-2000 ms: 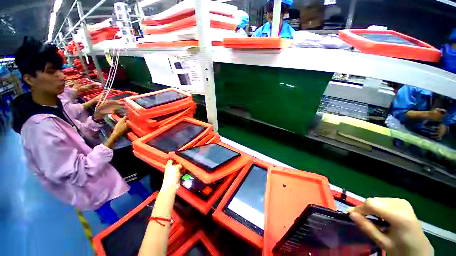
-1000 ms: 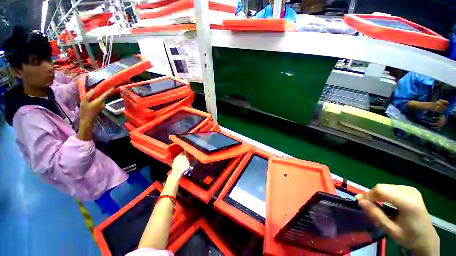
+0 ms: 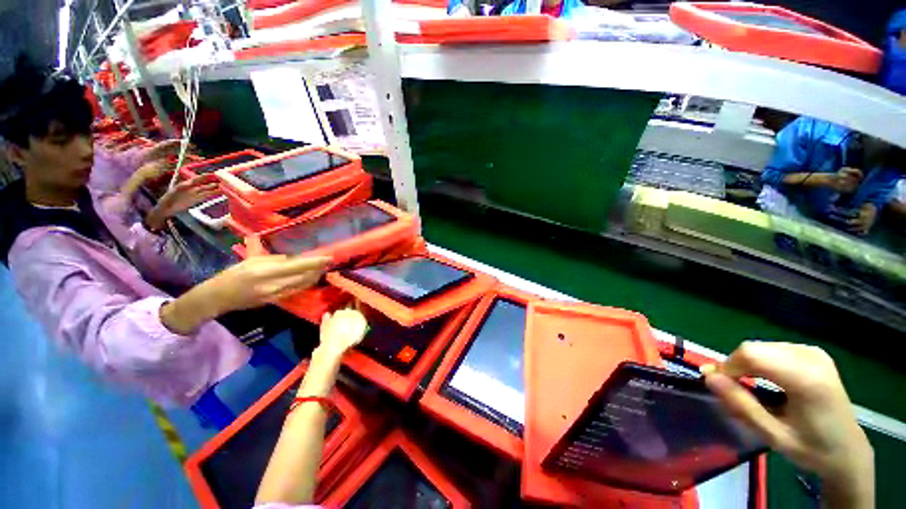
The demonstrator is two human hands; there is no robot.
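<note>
My right hand (image 3: 795, 403) grips the upper right edge of a black tablet (image 3: 651, 432), held tilted over the lower part of an empty orange foam tray (image 3: 581, 368). Lines of small text show on its screen. A dark stub shows at the tablet's edge by my fingers. My left hand (image 3: 343, 330) is at the near edge of an orange tray holding a tablet (image 3: 412, 278), which lies tilted above another tray. My left fingertips are partly hidden under that tray's edge, so its grip cannot be told.
Another worker in a pink smock (image 3: 99, 308) stands at left, one hand at the stacked orange trays (image 3: 298, 189). A tray with a lit tablet (image 3: 492, 363) lies beside the empty one. A white post (image 3: 389, 119) and shelf (image 3: 596, 68) stand behind; more trays lie at bottom left.
The other worker lifted a tray, and now a tray with a tablet sits on the near stack under that worker's hand. The tablet in my right hand has tilted slightly; the view has shifted.
</note>
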